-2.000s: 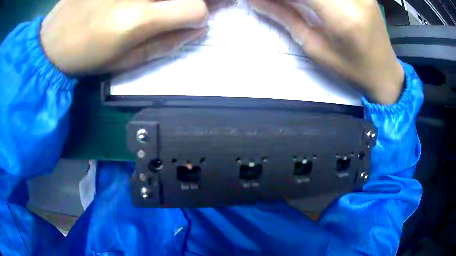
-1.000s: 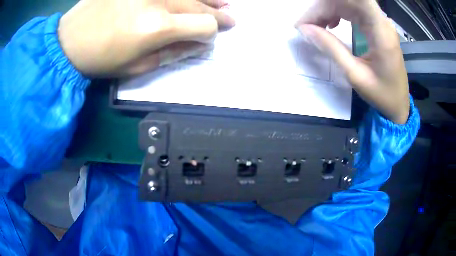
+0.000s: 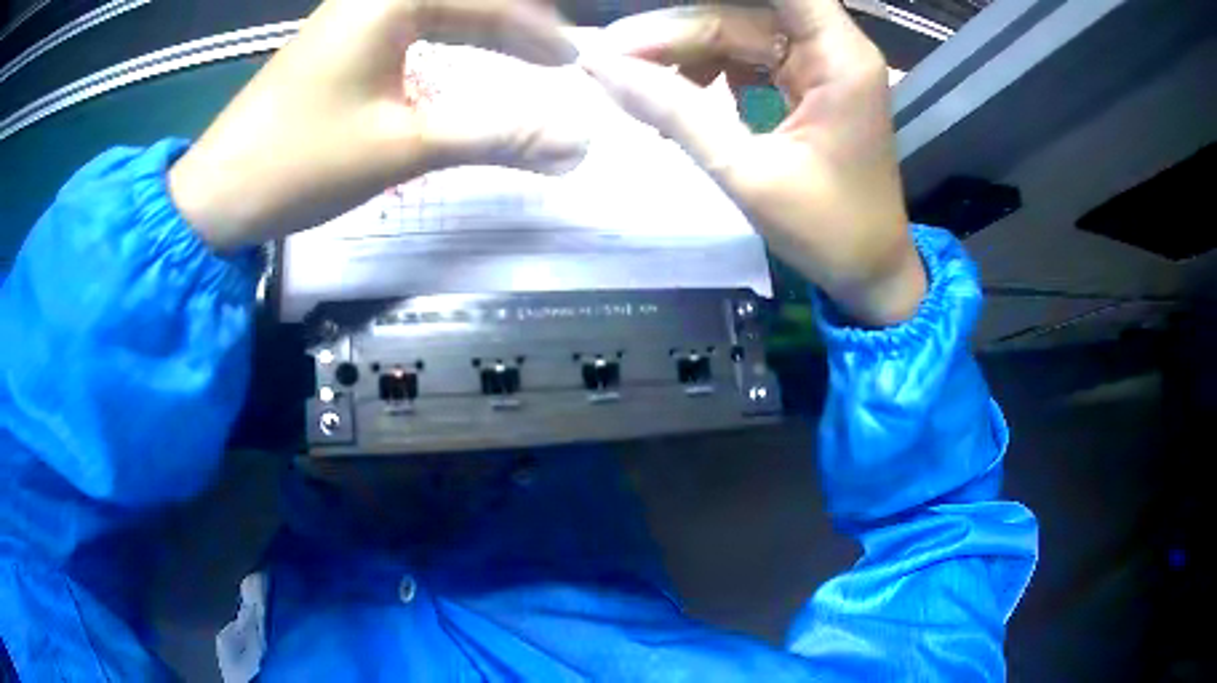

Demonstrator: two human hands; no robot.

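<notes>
The black fixture (image 3: 541, 334) lies along the near edge of the white paper (image 3: 521, 254), its four small square openings facing up. A copper-coloured speck shows in the leftmost opening and pale specks show in the others. My left hand (image 3: 387, 114) is over the paper, thumb apart from the fingers. My right hand (image 3: 801, 160) reaches in from the right, its thumb tip close to my left fingertips above the paper. Blur and overlap hide whether either hand holds a tiny part. Small orange-red parts (image 3: 423, 70) lie on the paper, seen between my left thumb and fingers.
Metal rails (image 3: 147, 76) run behind the green mat (image 3: 127, 120) at the upper left. Grey equipment (image 3: 1008, 80) stands at the right. A bright green strip (image 3: 797, 320) lies right of the fixture. My blue sleeves flank the fixture.
The view has shifted, so the fixture appears smaller and further left. My hands have come together from apart, and the orange-red parts now show more clearly.
</notes>
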